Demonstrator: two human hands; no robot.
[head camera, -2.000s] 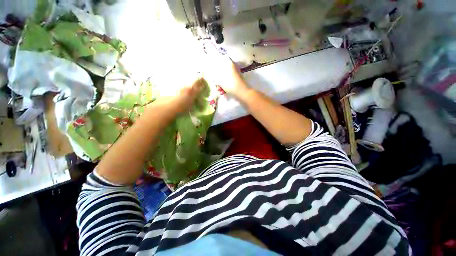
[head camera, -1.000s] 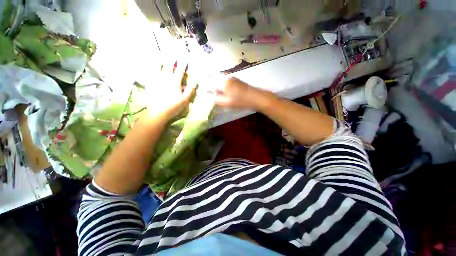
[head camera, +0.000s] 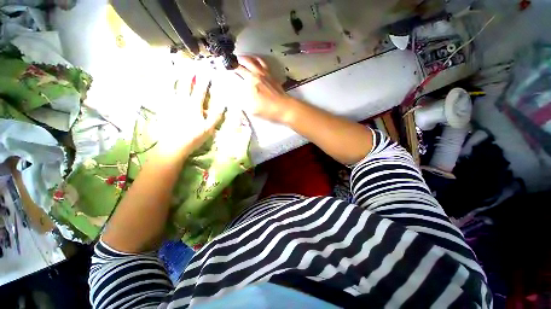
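Green floral fabric hangs from the white machine table over my lap. More of it, with pale lining, spreads to the left. The dark presser foot and needle cluster is at the top centre. My left hand lies flat on the fabric, its fingers washed out by the lamp glare. My right hand is right at the needle cluster, fingers bent; glare hides whether it pinches the cloth.
Pink-handled snips lie on the machine bed. A tray of metal bits is at the bed's right end. White thread cones stand right of the table. A person's arm shows at far left.
My right hand has moved up and left from the table edge to the needle cluster. My left hand stays on the fabric. The view has shifted slightly, with the fabric lower and further left.
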